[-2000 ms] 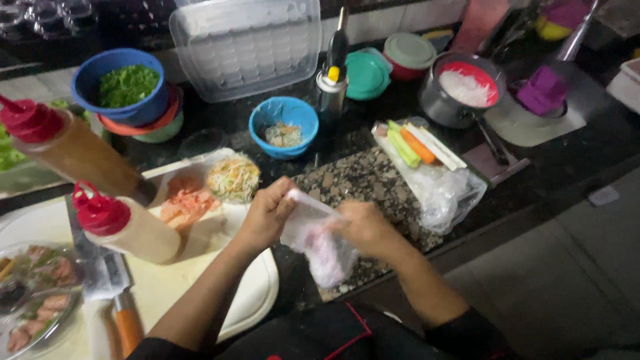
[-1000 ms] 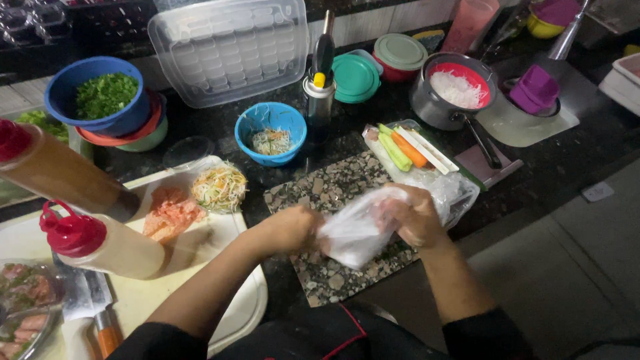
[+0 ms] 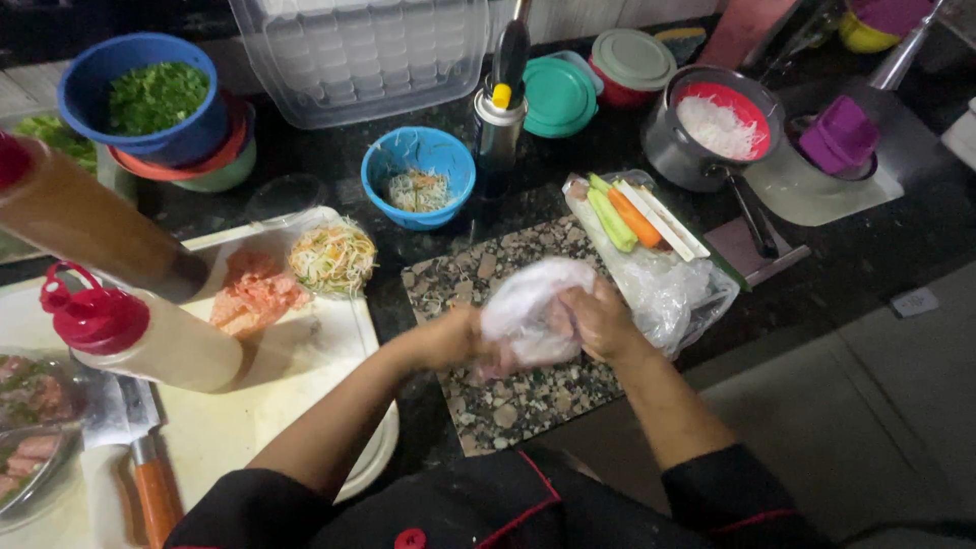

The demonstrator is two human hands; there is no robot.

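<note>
A blurred white, translucent plastic bag or film (image 3: 537,305) with something pinkish in it hangs between my hands above a speckled granite slab (image 3: 507,412). My left hand (image 3: 454,335) is at its left side, blurred by motion, its fingers curled against it. At the right side my right hand (image 3: 598,316) grips the bunched plastic. Just right of the slab, cucumber, carrot (image 3: 634,217) and white sticks lie on a plastic-wrapped tray (image 3: 663,297). Left of my left hand, shredded vegetables (image 3: 333,258) and pink shredded food (image 3: 255,293) rest on a white cutting board (image 3: 290,412).
Two squeeze bottles, one with a red cap (image 3: 99,316), stand over the board near knives (image 3: 137,427). Behind are a blue bowl of chopped greens (image 3: 156,99), a light-blue bowl (image 3: 418,179), a blowtorch (image 3: 499,122), lidded tubs (image 3: 560,95) and a saucepan (image 3: 682,152) with its handle toward the counter's edge.
The plastic has changed shape between my hands, from stretched and hanging to a rounded, bunched form. Both hands have moved, and they stay above the slab.
</note>
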